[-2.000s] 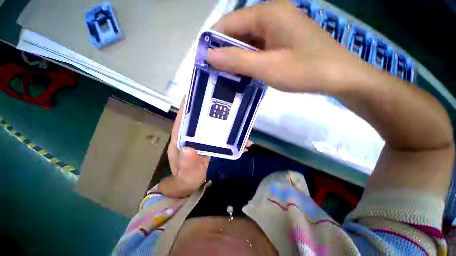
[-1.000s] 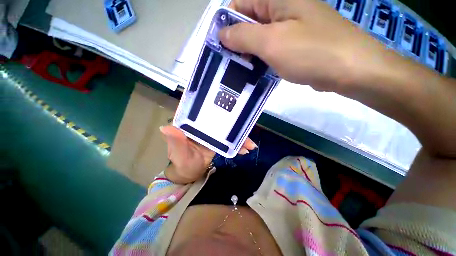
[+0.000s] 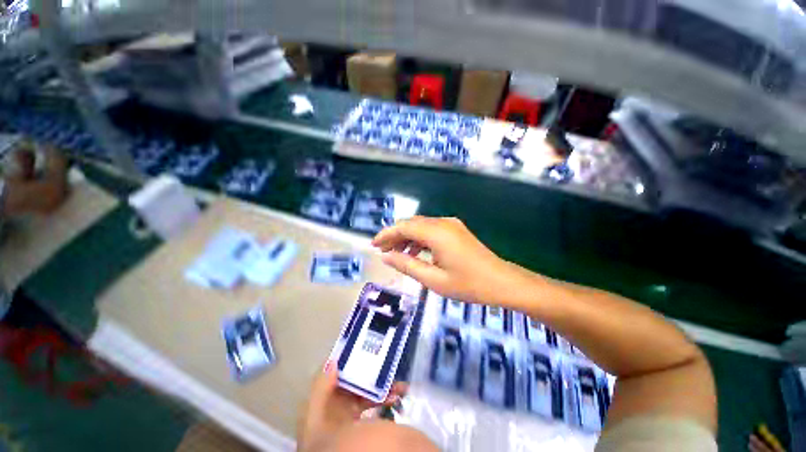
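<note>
My left hand (image 3: 340, 413) holds a pale plastic housing (image 3: 373, 342) from below, its open inner side up, with black pads and a small dark grid showing. My right hand (image 3: 442, 254) is above and just beyond the housing's far end, apart from it, with thumb and fingers apart; nothing shows in it. Rows of housings (image 3: 497, 372) lie on the white sheet (image 3: 460, 417) to the right. Two open housings (image 3: 248, 342) (image 3: 336, 267) lie on the cardboard sheet (image 3: 177, 328) to the left.
Pale face-down shells (image 3: 231, 256) and a white block (image 3: 165, 206) are at the cardboard's far side. More housings (image 3: 372, 212) lie on the dark-green bench. A filled tray (image 3: 406, 131) stands beyond. Another person's hand (image 3: 35, 181) is far left; an overhead rack (image 3: 548, 40) crosses the top.
The view has tilted up to show the bench and rack. My right hand has come off the housing; my left hand still holds it, now lower in the picture.
</note>
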